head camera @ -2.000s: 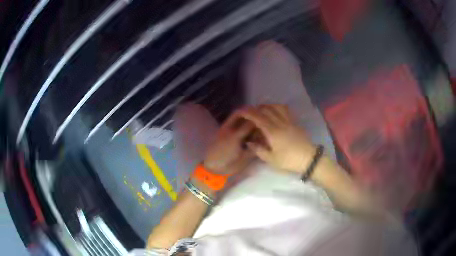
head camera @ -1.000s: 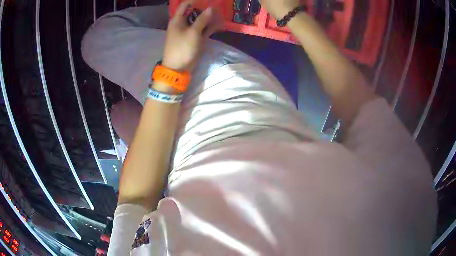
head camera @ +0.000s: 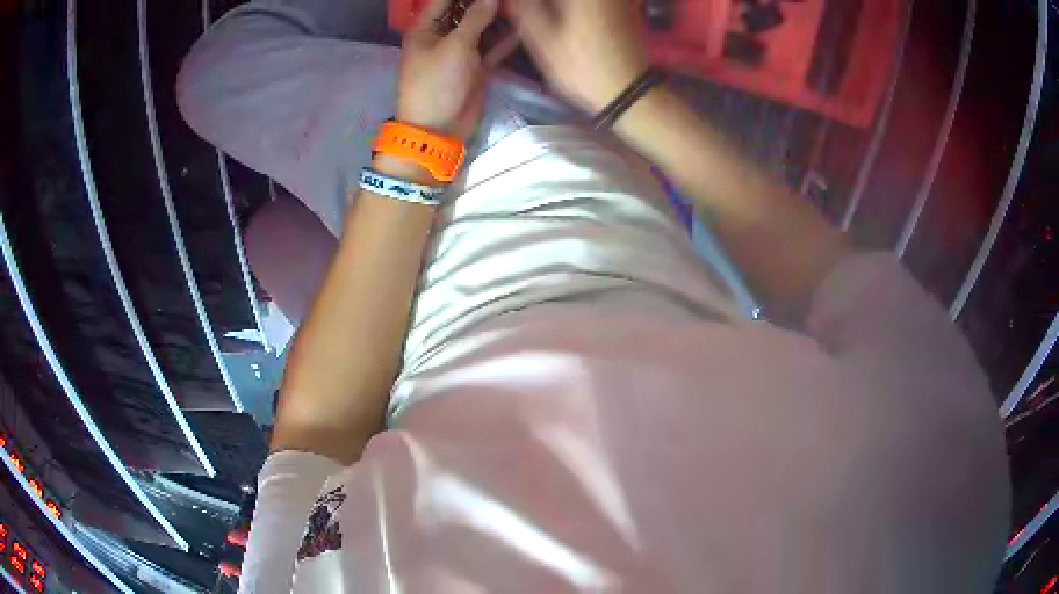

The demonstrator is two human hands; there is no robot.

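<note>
My left hand (head camera: 444, 67), with an orange band at the wrist, is near the top edge. Its fingers close on a small dark unit (head camera: 453, 16), partly hidden by the fingers and cut off by the frame. My right hand (head camera: 578, 49) is blurred beside it, its fingers reaching toward my left hand; whether it holds anything cannot be told. A red compartment tray (head camera: 854, 84) lies at the upper right, cut off by the top edge, with dark units (head camera: 757, 33) in its pockets.
Rack shelves with pale front edges (head camera: 107, 250) stand close on my left, and more shelf edges (head camera: 1001, 221) stand on the right. Red digital readouts (head camera: 21, 557) glow at the lower left. My bent leg (head camera: 273, 99) is at the upper left.
My right hand has moved left from over the red tray to beside my left hand. My left hand has shifted slightly up and right, still with the dark unit. The blue support is now mostly hidden.
</note>
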